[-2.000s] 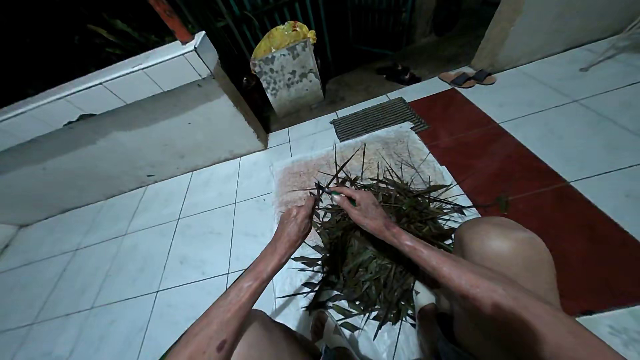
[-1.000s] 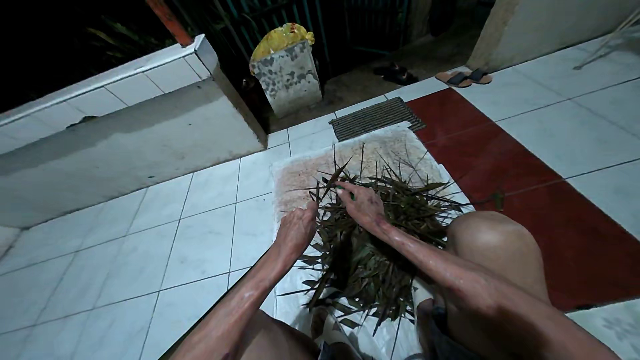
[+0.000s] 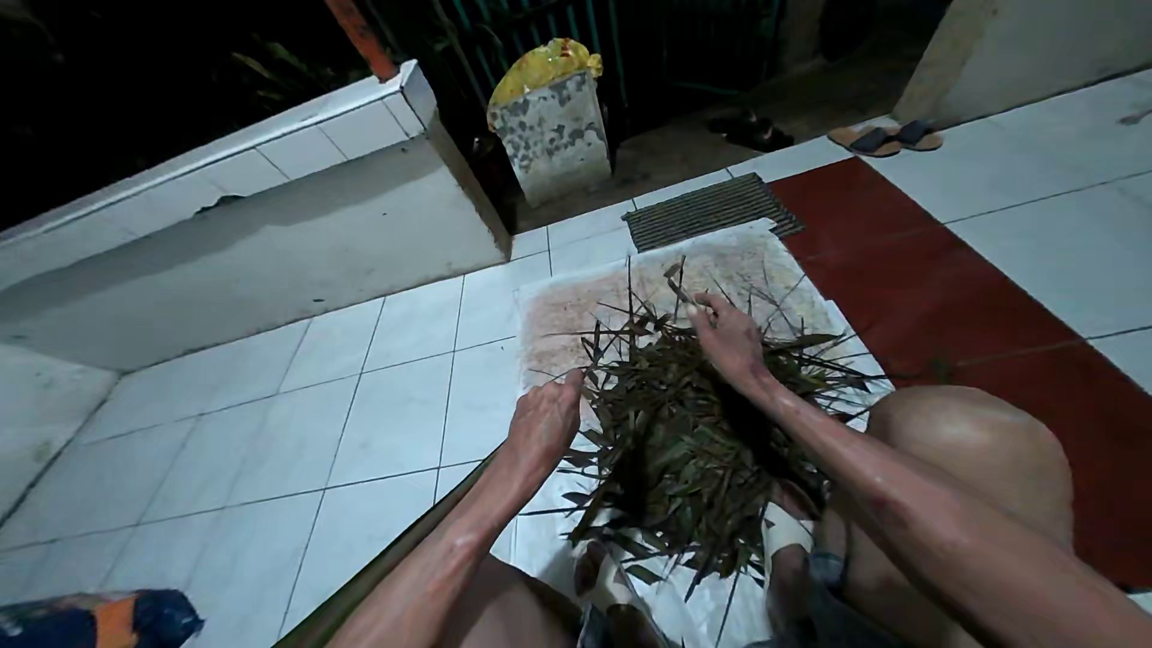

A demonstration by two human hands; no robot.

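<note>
A heap of dark, narrow leaves and thin twigs (image 3: 675,450) lies between my feet on a pale, stained cloth or sheet (image 3: 567,315). My left hand (image 3: 545,416) is at the heap's left edge, fingers closed on a thin leafy stem (image 3: 594,346) that reaches up over the sheet. My right hand (image 3: 727,342) is above the far part of the heap, and its fingertips pinch a small tool or stem piece (image 3: 677,286) pointing up and left; which it is cannot be told.
A ribbed doormat (image 3: 711,211) lies beyond the sheet. A low tiled wall (image 3: 270,216) is at left, a post with a yellow bag (image 3: 549,76) behind it. Sandals (image 3: 886,138) are at the back right, by a red floor strip (image 3: 936,270). A dark blue and orange object (image 3: 108,619) is lower left.
My right hand has moved right, away from my left hand; the two were close together over the stems. My left hand has stayed near the heap's left edge.
</note>
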